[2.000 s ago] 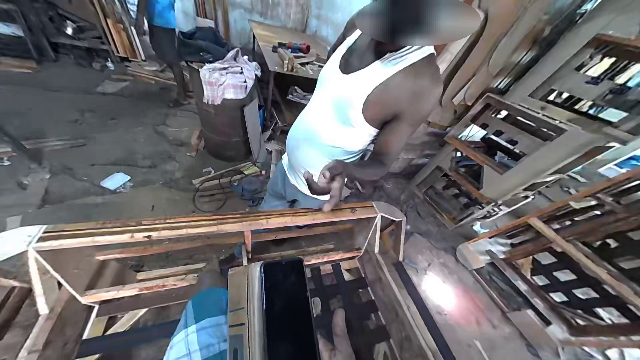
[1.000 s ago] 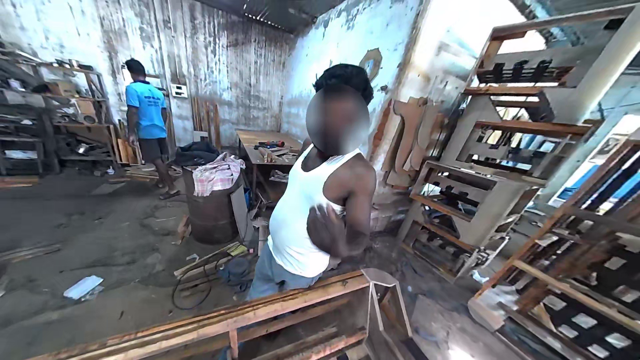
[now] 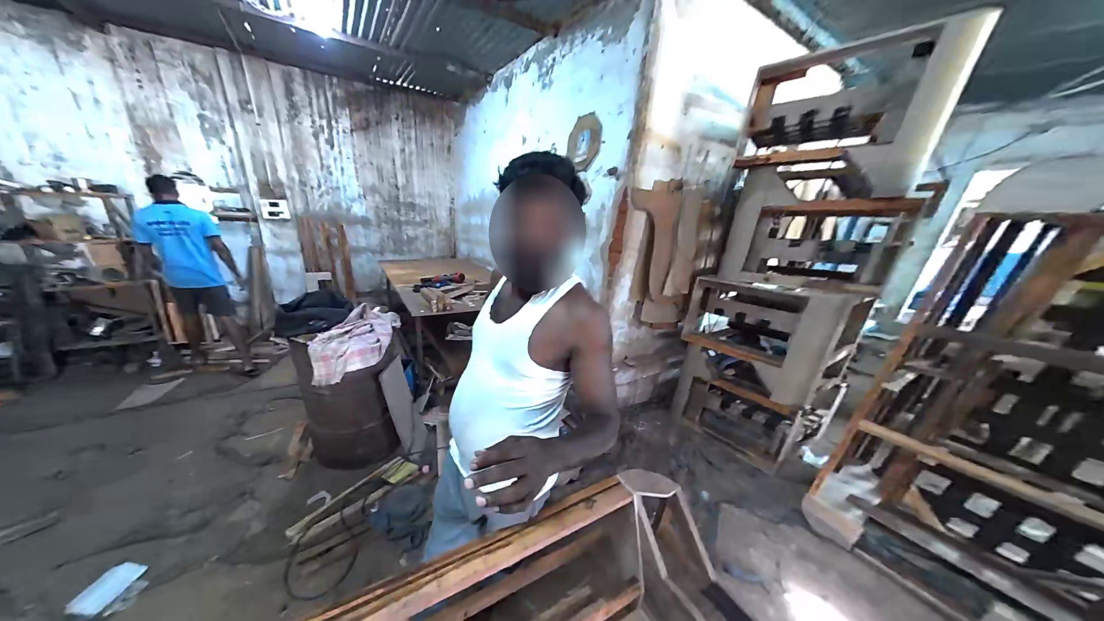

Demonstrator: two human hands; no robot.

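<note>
Neither my left hand nor my right hand shows in the view. A long wooden furniture frame point(image 3: 552, 552) rises from the bottom edge, its pale panelled corner point(image 3: 649, 485) toward the lower middle. Just beyond it stands a person in a white sleeveless vest point(image 3: 509, 379), turned toward the camera, with one hand held in front of the belly. What lies at the near part of the frame is cut off below the view.
Webbed wooden frames point(image 3: 957, 431) lean at the right, with more stacked frames point(image 3: 776, 345) behind. A metal drum point(image 3: 349, 423) with cloth on top stands left of the person, near a workbench point(image 3: 431, 272). Another person in a blue shirt point(image 3: 179, 246) is at the far left.
The view has tilted up from the frame. The black phone-like object and the hand beside it, seen two seconds ago, are out of view. The vested person's hand has dropped from chest to belly.
</note>
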